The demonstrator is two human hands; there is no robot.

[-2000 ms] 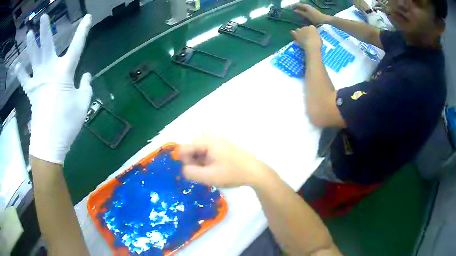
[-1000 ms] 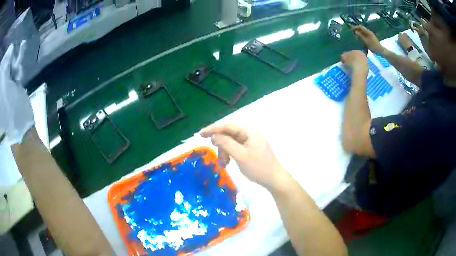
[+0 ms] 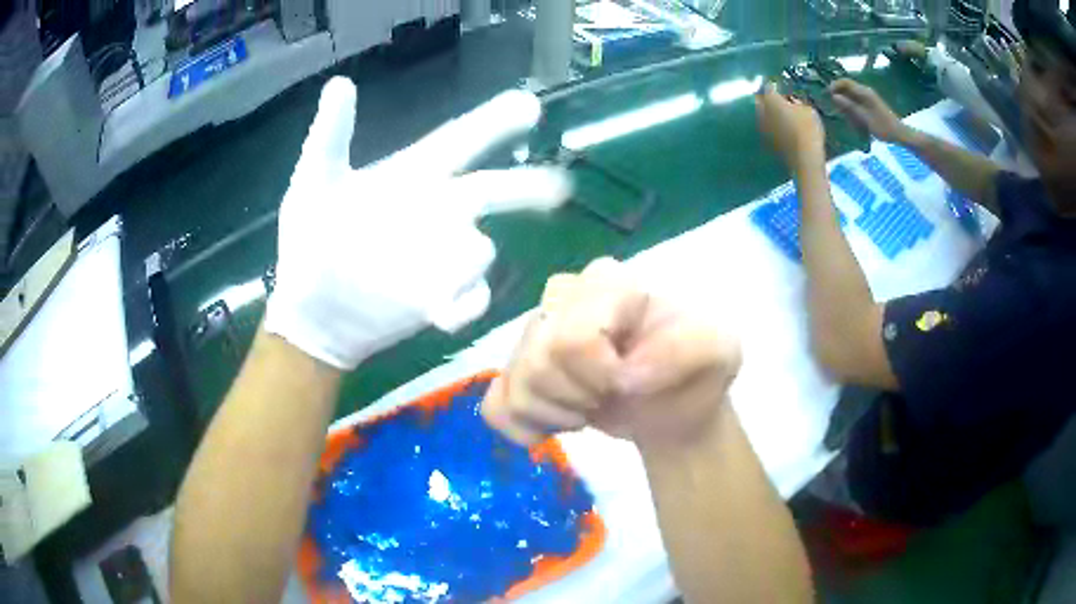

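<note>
My left hand (image 3: 384, 230), in a white glove, is over the green conveyor belt with its fingers spread, and holds nothing that I can see. My bare right hand (image 3: 614, 354) is above the back right of the orange tray (image 3: 586, 545), fingers curled together; whether a small part is between the fingertips cannot be told. The tray holds a heap of small blue and shiny white parts (image 3: 443, 478). One black phone frame (image 3: 608, 192) lies on the belt beyond my left fingertips. Another frame (image 3: 215, 325) lies at the left, partly hidden by my left hand and forearm.
The green conveyor belt (image 3: 696, 177) runs behind the white bench cover (image 3: 661, 277). At the right a person (image 3: 968, 354) works over blue gridded trays (image 3: 879, 207). A white block fixture (image 3: 71, 342) with a cream plate (image 3: 41, 501) stands at the left edge.
My left hand has swung from the far left over the belt, fingers spread. My right hand has moved slightly right and its fingers have curled in. The neighbour's hands have moved towards the belt.
</note>
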